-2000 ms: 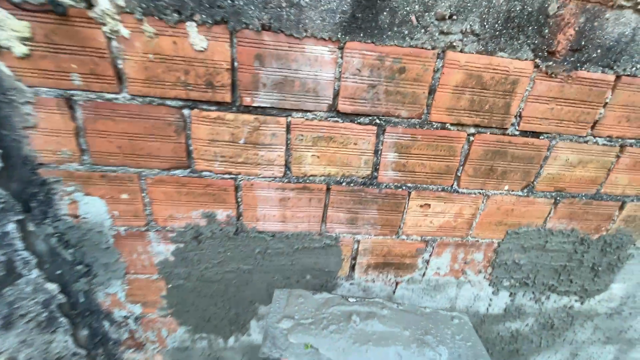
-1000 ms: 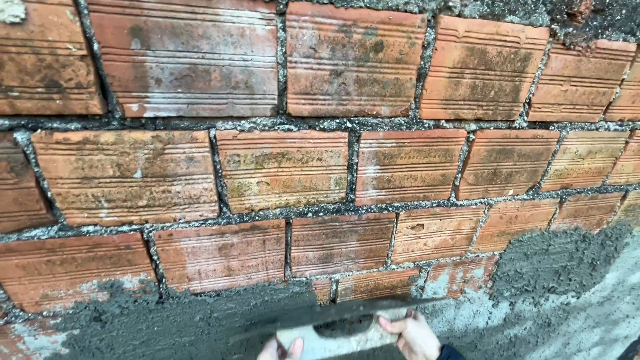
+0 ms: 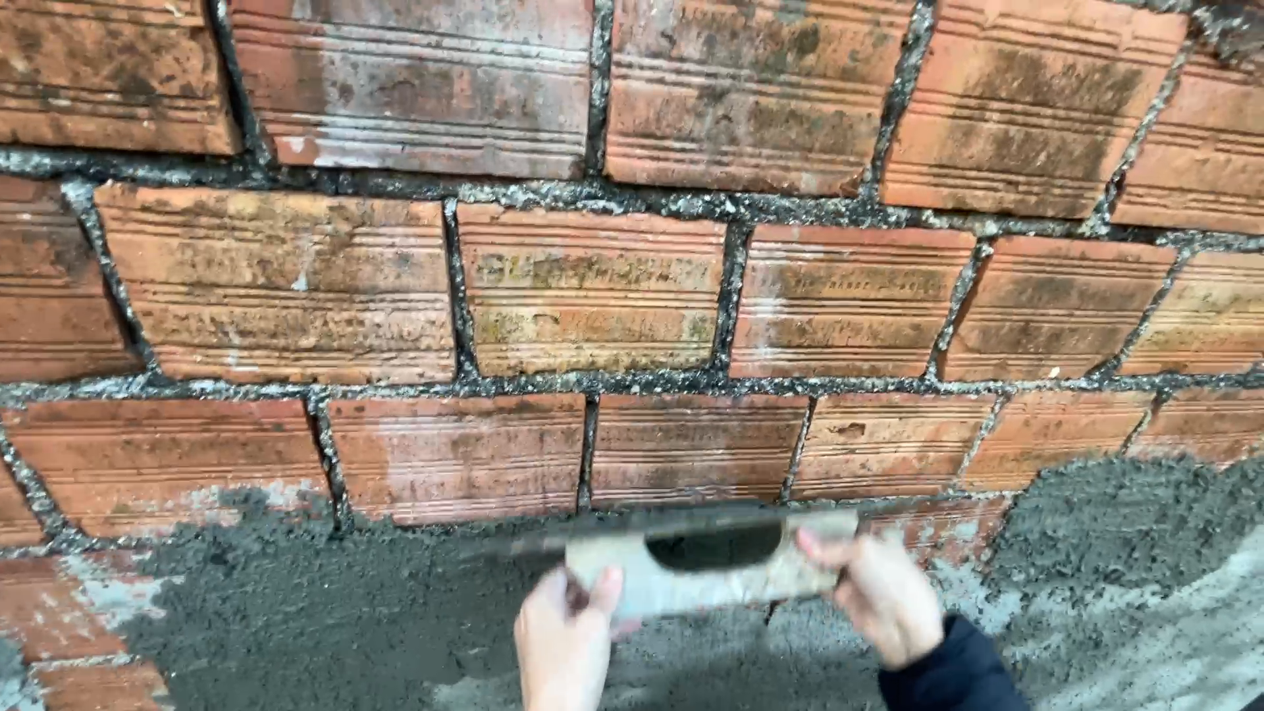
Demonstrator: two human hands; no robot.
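Observation:
My left hand (image 3: 568, 632) grips the left end of a pale, mortar-smeared plastering float (image 3: 691, 588) with a dark oval opening. At its other end my right hand (image 3: 884, 597), in a dark sleeve, holds on with the thumb near the opening. The tool lies tilted at the wall, its far edge blurred along the top of the wet grey mortar (image 3: 326, 602), just below a row of bricks. Whether that edge touches the wall is hard to tell.
A wall of ridged hollow clay bricks (image 3: 592, 291) with rough dark joints fills the view. Another patch of mortar (image 3: 1136, 523) sits at the right, above a paler smeared layer (image 3: 1155, 642). Bare brick (image 3: 89, 612) shows at the lower left.
Both hands and the tool, low at the bottom edge one second ago, now show higher against the mortar. Two seconds ago no hands were in view. The view has moved closer to the wall.

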